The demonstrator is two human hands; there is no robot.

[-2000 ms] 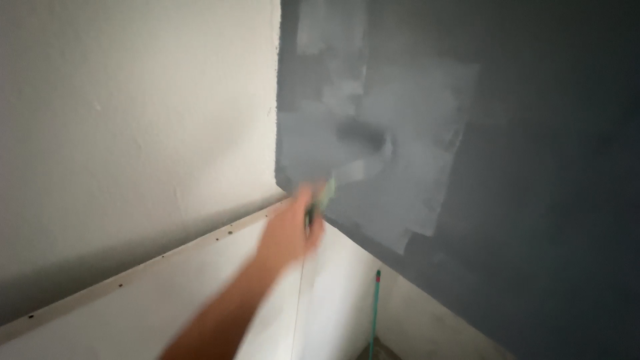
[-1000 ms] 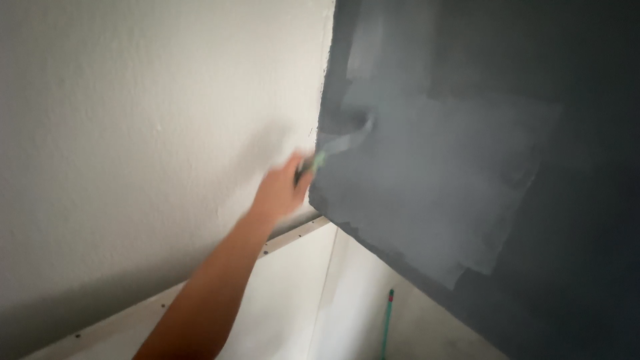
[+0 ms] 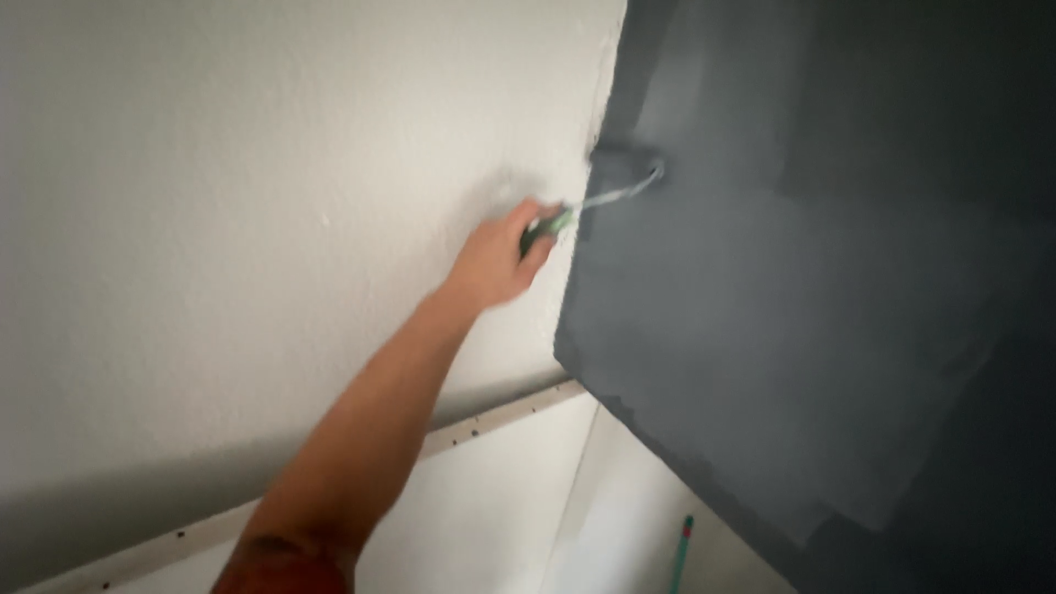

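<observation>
My left hand (image 3: 499,260) is closed around the green and black handle of a small paint roller (image 3: 610,196), and the arm reaches up from the bottom of the view. The roller's thin metal frame crosses from the hand over to the dark grey wall (image 3: 742,313). Its roller head is blurred and dark, lying against the grey paint close to the edge where the grey meets the off-white wall (image 3: 313,190). Lighter and darker grey patches show on the painted surface. My right hand is out of view.
Below the off-white wall runs a pale ledge strip (image 3: 503,414) with dark screw heads or holes, above a white panel (image 3: 487,495). A thin green pole (image 3: 681,553) with a red band stands low, near the slanting lower edge of the grey wall.
My left hand and the roller have moved up along the edge between the grey and off-white walls. The lighter grey patch beside the edge looks more blended. The view has shifted.
</observation>
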